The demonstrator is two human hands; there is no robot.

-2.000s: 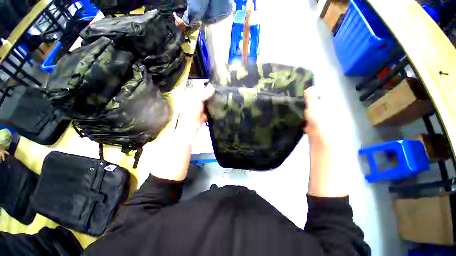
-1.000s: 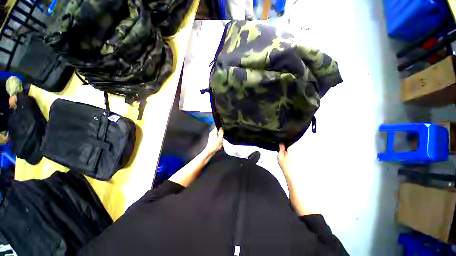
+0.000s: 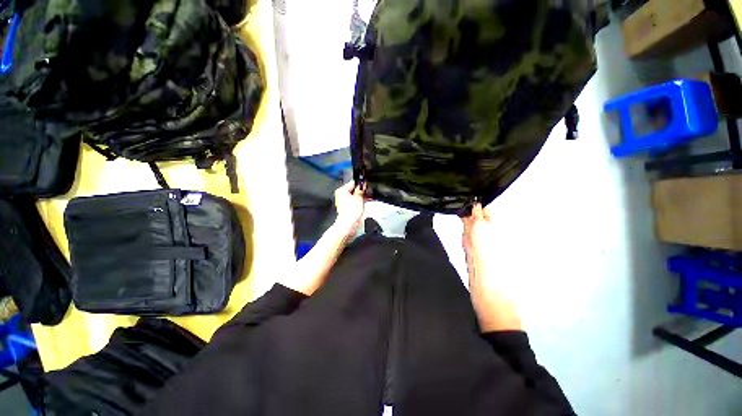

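A camouflage backpack (image 3: 472, 97) hangs between my hands at the top centre, its upper part cut off by the picture's edge. My left hand (image 3: 350, 205) grips its lower left corner at the dark rim. My right hand (image 3: 475, 218) grips the lower edge near the right corner. Dark strap ends stick out at both sides of the bag. The white work board (image 3: 313, 97) shows partly, behind and left of the backpack.
The long light-wood table (image 3: 272, 195) on the left bears a pile of camouflage backpacks (image 3: 154, 81), a black bag with a white label (image 3: 150, 252) and other black bags. A blue stool (image 3: 663, 118) and cardboard boxes (image 3: 701, 210) stand along the right.
The backpack has gone from being held at its sides to being held by its lower edge. It now appears larger and higher in view. The view has shifted.
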